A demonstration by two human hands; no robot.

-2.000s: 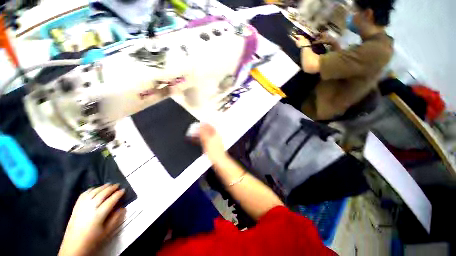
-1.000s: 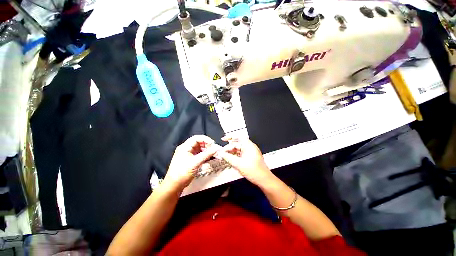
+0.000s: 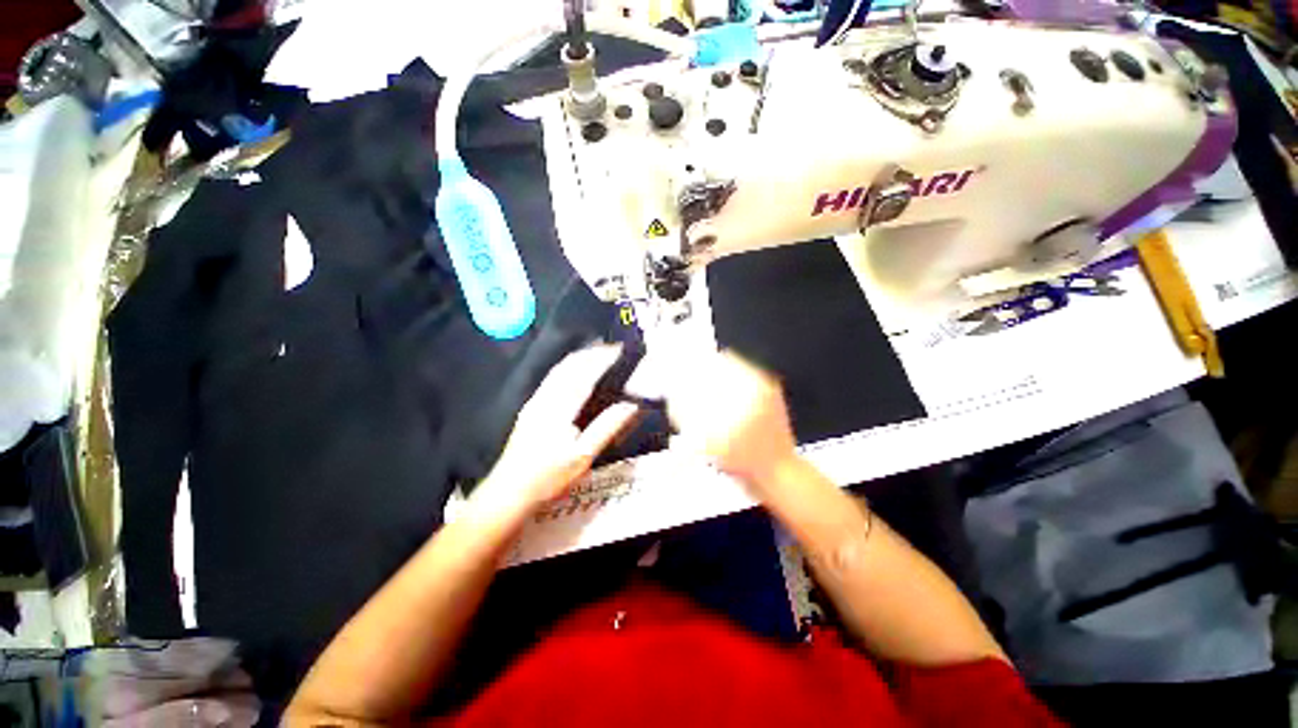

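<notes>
Large black fabric pieces [image 3: 356,370] spread left of the sewing machine [image 3: 797,157], a white head with a purple end. A black rectangular panel [image 3: 811,334] lies flat under the machine arm. My left hand [image 3: 555,427] is below and left of the presser foot and needle area [image 3: 669,277], its thumb and fingers pinching an edge of the black fabric. My right hand [image 3: 733,413] is blurred, just right of it and in front of the foot. Whether its fingers hold anything cannot be told. The needle tip is too small to see.
A blue lamp [image 3: 487,263] hangs over the fabric left of the head. Dark-handled thread snips [image 3: 1039,296] and a yellow strip [image 3: 1174,306] lie right on the white table [image 3: 982,405]. Grey fabric pieces [image 3: 1125,555] are below the table's right edge.
The view has shifted slightly. My hands, earlier fingertip to fingertip near the table's front, are now nearer the foot, with the left on the fabric. Two seconds ago my right hand was at the panel.
</notes>
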